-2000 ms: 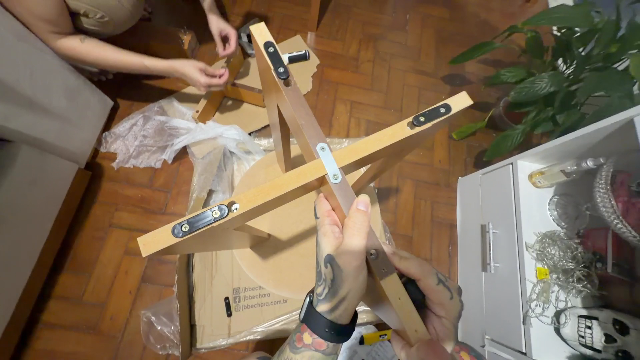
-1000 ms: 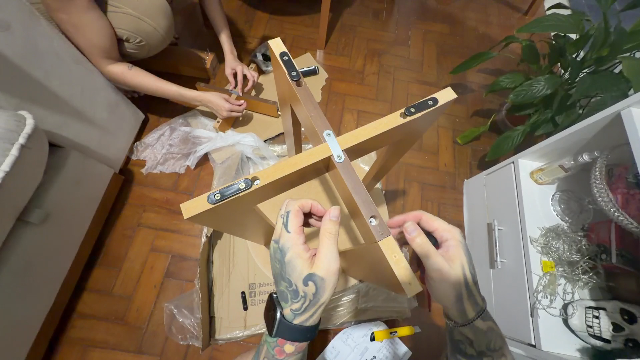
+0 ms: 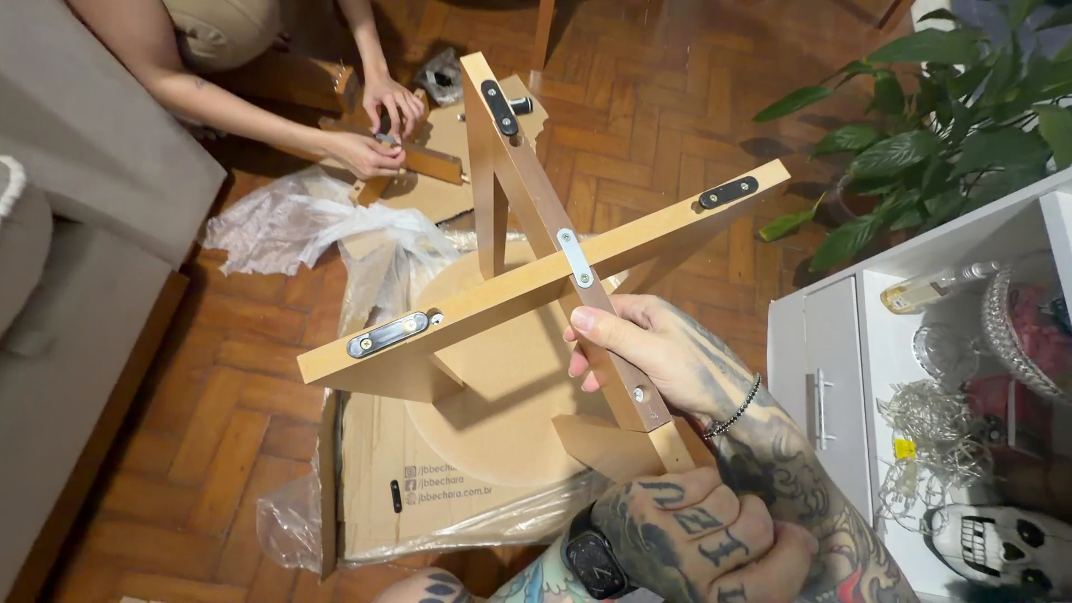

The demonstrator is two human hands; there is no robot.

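A crossed wooden table base [image 3: 511, 289] stands tilted, with a metal joining plate [image 3: 575, 258] screwed over its crossing. Black plates, such as the one on the left arm [image 3: 388, 335], are screwed near three of its ends. My right hand [image 3: 641, 356], with a beaded bracelet, grips the darker beam below the crossing, thumb on top. At that beam's near end my left hand [image 3: 712, 536], wearing a watch, is curled around the lighter wood; its fingertips are hidden. Beneath the base lies a round wooden board [image 3: 494, 419] on cardboard [image 3: 377, 452].
Another person's hands [image 3: 381, 138] work at a wooden piece [image 3: 431, 163] at upper left. Crumpled plastic [image 3: 293, 218] lies near them. A loose black plate [image 3: 396, 496] rests on the cardboard. A sofa [image 3: 84, 276] stands left, a white cabinet [image 3: 829, 360] and potted plant [image 3: 913, 142] right.
My right hand has moved onto the darker beam and closed on it. My left hand has left the area beside the crossing and moved down to the beam's near end.
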